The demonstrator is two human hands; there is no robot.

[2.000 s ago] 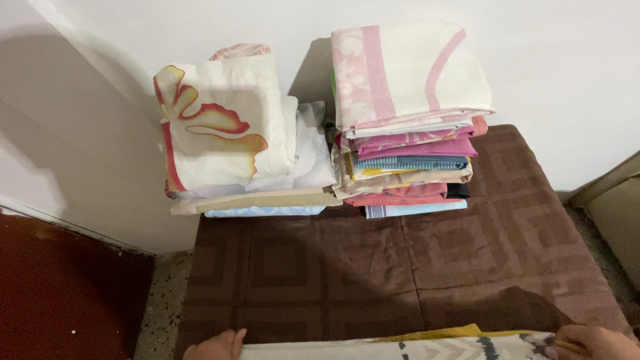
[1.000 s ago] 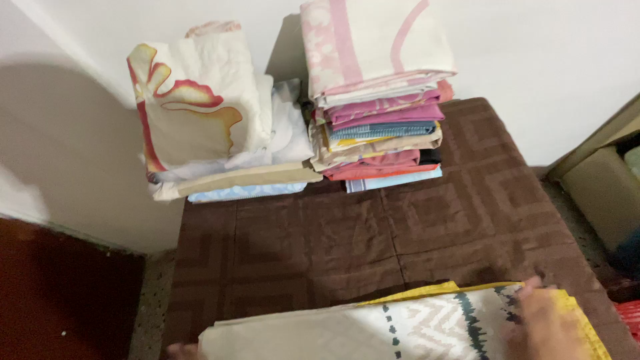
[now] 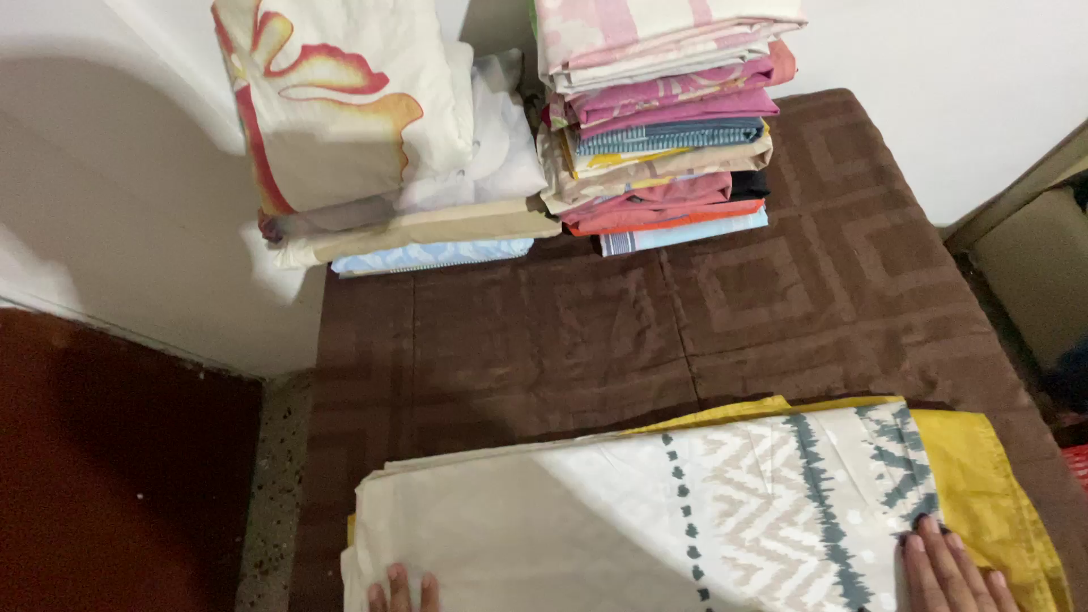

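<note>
A folded white and beige cloth with grey zigzag patterns lies at the near side of the brown patterned cover. Yellow fabric shows from under it at the right and along its far edge. My left hand rests on its plain left part near the bottom of the view, only the fingers showing. Across its right end, by the dark pattern and the yellow fabric, my right hand lies flat with fingers extended. Neither hand is seen gripping anything.
Two stacks of folded fabric stand at the far side against the wall: one topped by a white cloth with a red and orange motif, the other by a pink and white cloth. A dark red surface is at lower left.
More of the patterned cloth and its yellow fabric shows than before. My right hand has moved to the cloth's right end, and my left hand now rests on its left part. The view has shifted.
</note>
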